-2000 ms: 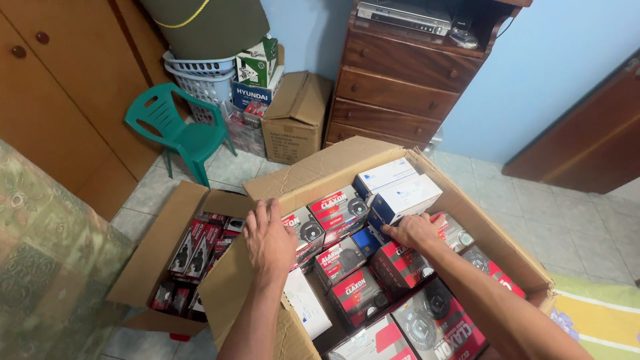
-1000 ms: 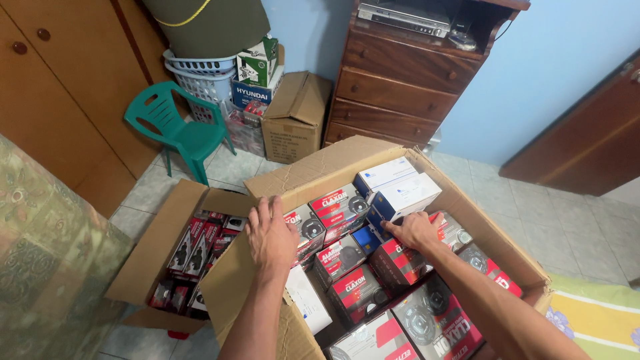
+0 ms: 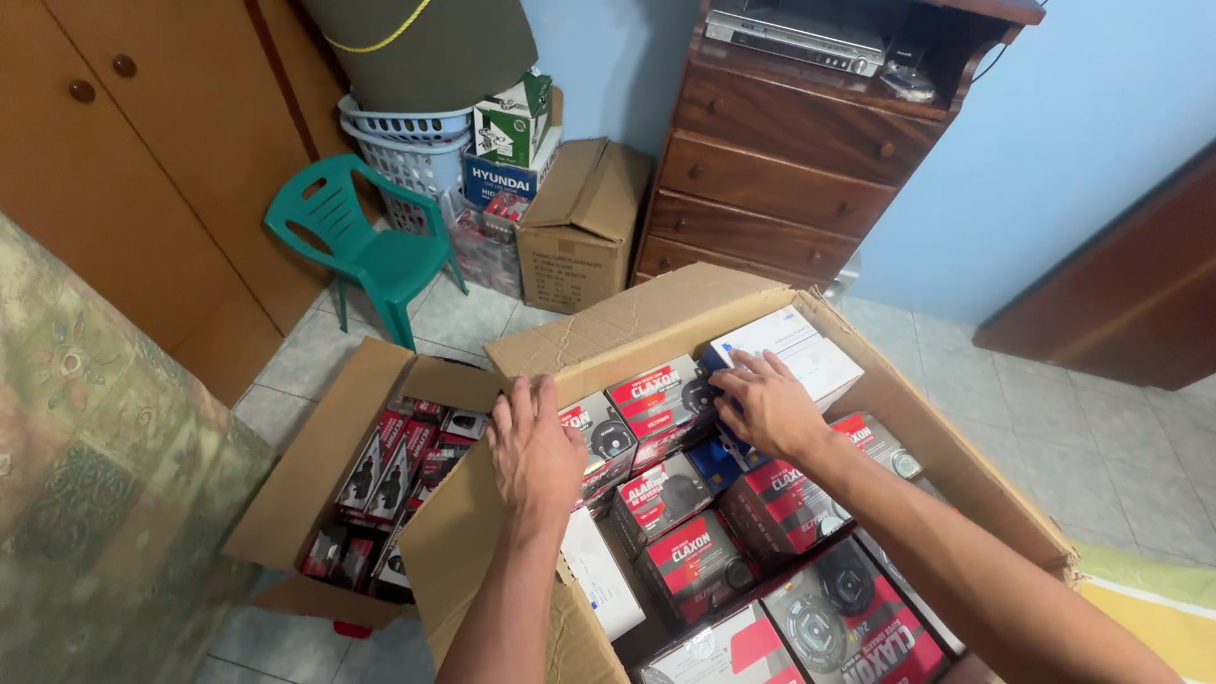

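A large open cardboard carton (image 3: 655,309) holds several red and grey horn boxes, among them one (image 3: 662,394) near the far wall. My left hand (image 3: 534,451) rests over the carton's left edge, beside a horn box (image 3: 600,432), its fingers on the rim. Across the carton, my right hand (image 3: 769,404) touches the near left side of a white and blue box (image 3: 793,351) in the far corner; the fingertips lie on its edge. A small alarm box (image 3: 662,499) and a blue box (image 3: 717,464) sit lower, left of my right forearm. Another white box (image 3: 600,575) stands at the carton's left wall.
A smaller open carton (image 3: 318,456) with red and black boxes is on the tiled floor at left. Behind it are a green plastic chair (image 3: 389,256), a closed cardboard box (image 3: 579,228) and laundry baskets (image 3: 408,157). A wooden chest of drawers (image 3: 788,161) stands beyond the large carton.
Two white and blue boxes showed at the far corner, one higher and nearer; now one white top shows there. My right hand has moved away from the nearer box's front. My left hand remains at the rim.
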